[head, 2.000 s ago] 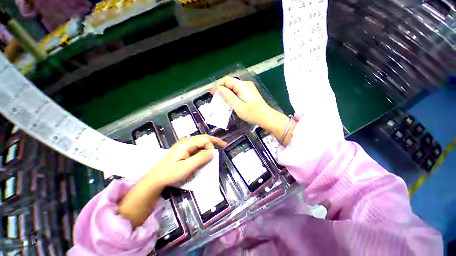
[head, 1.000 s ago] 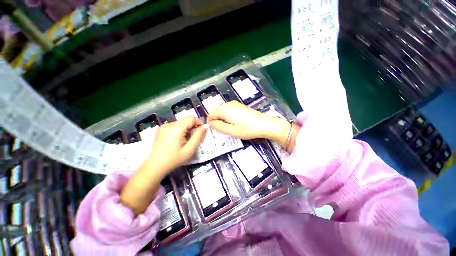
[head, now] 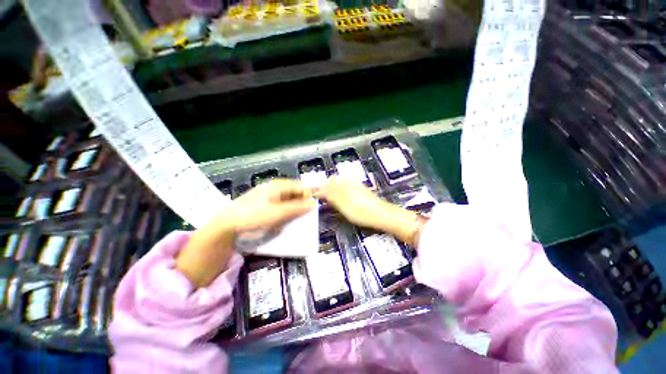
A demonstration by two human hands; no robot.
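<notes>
My left hand [head: 266,207] is closed on a white printed label sheet [head: 291,237] that hangs below its fingers over the tray. My right hand [head: 350,201] meets it fingertip to fingertip above the middle of the tray; whether it also pinches the sheet or a small scrap cannot be told. The clear blister tray [head: 358,309] lies in front of me with two rows of phones. A front-row phone [head: 328,281] and a back-row phone [head: 393,159] carry whitish labels on their screens. My left hand and the sheet hide part of the back row.
Long printed label strips hang at left [head: 120,109] and right [head: 496,109], reaching my sleeves. Stacked filled trays stand at left [head: 55,248] and right [head: 610,117]. A black tray [head: 621,274] is on the floor at right. Yellow parts [head: 274,13] lie across the green bench [head: 292,113].
The view has shifted, so the far bench shows more. My hands stay together over the tray. The sheet now hangs lower from my left hand, where it lay flatter under both hands.
</notes>
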